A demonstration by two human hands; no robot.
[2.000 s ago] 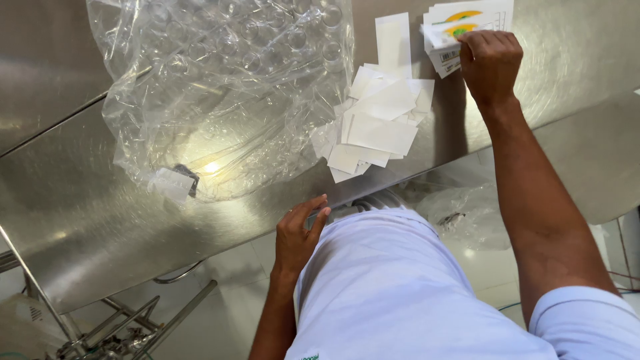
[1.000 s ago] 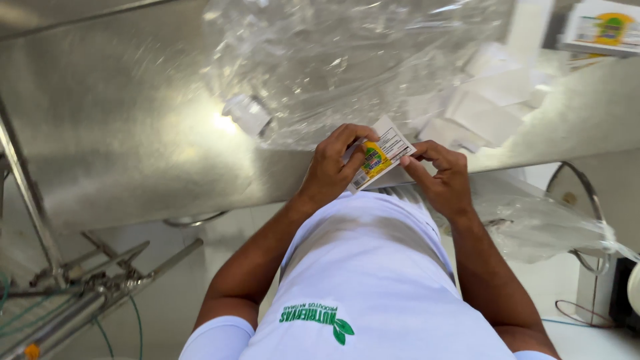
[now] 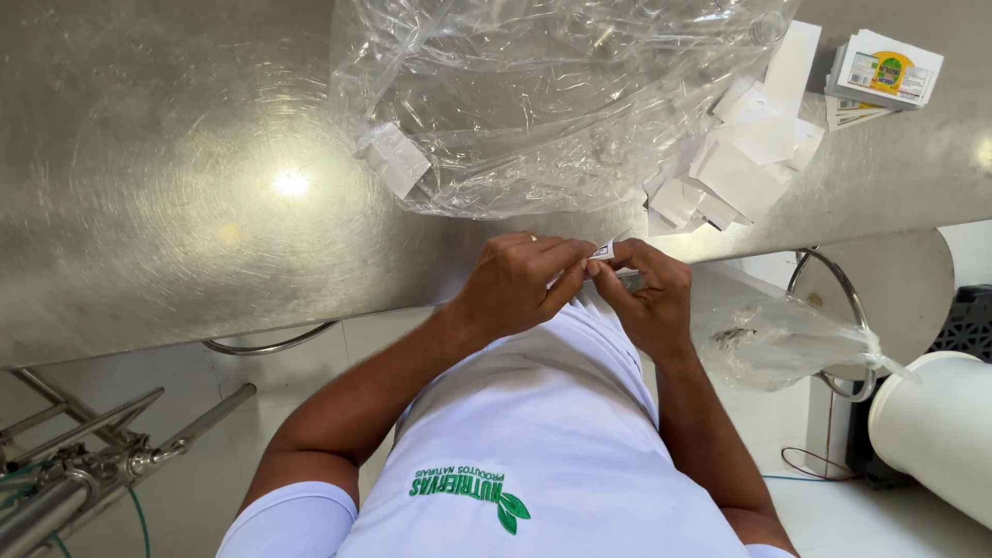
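My left hand (image 3: pixel 535 279) and my right hand (image 3: pixel 647 291) meet at the near edge of the steel table, fingertips pinching one small printed label (image 3: pixel 604 251). Most of that label is hidden by the fingers. Above them on the table lies a clear plastic bag (image 3: pixel 511 147) with clear round pieces in its upper part. Blank white paper pieces (image 3: pixel 740 167) lie loosely heaped at the bag's right side. Farther right is a stack of printed labels (image 3: pixel 891 74) with a yellow and green design. A folded white paper (image 3: pixel 397 159) rests at the bag's lower left.
The steel table (image 3: pixel 170 232) spans the upper view. Below it at left are metal tubes (image 3: pixel 54 504) and thin hoses. At right stand a round stool (image 3: pixel 891 294), a knotted plastic bag (image 3: pixel 783 341) and a white cylindrical container (image 3: pixel 938 434).
My right hand was at the label stack two seconds ago, and a second ago both hands held a label. The label now shows less between the fingertips. The view has shifted left.
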